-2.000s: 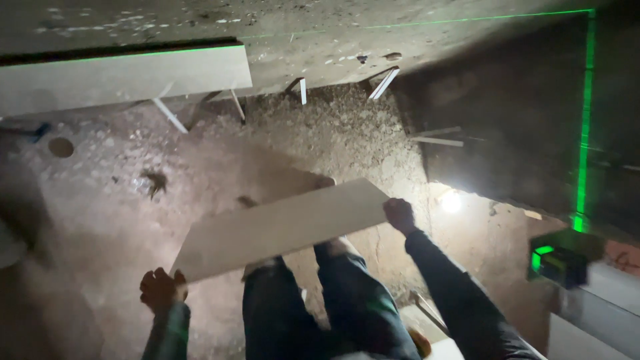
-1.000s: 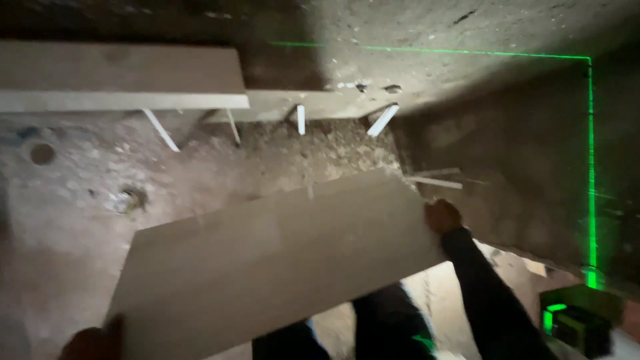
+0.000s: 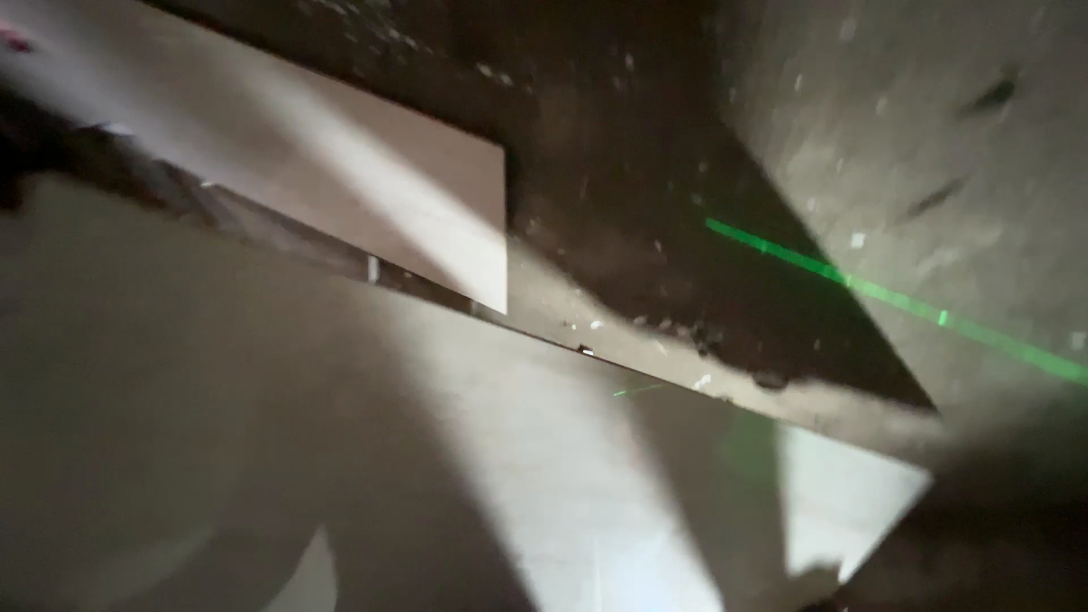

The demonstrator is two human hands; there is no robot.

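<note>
A large pale rectangular panel point(image 3: 552, 476), tile-like, fills the lower part of the head view, tilted, with bands of light and shadow across it. At its lower right corner, a blurred brownish shape looks like the fingers of my right hand point(image 3: 807, 588), gripping the edge; the rest of that hand is hidden or in shadow. My left hand is out of view. Beyond the panel's upper edge, a second pale panel point(image 3: 399, 178) lies along the rough wall at upper left. The two overlap in view; whether they touch cannot be told.
The rough wall point(image 3: 867, 170) rises behind, crossed by a green laser line point(image 3: 901, 302) at the right. Small pits and pale specks mark the wall near the held panel's far edge. Dark, blurred material shows below the second panel at far left.
The held panel has come up toward the wall and now hides the floor and my legs. My left hand has gone out of view. The view has tilted and come nearer the wall.
</note>
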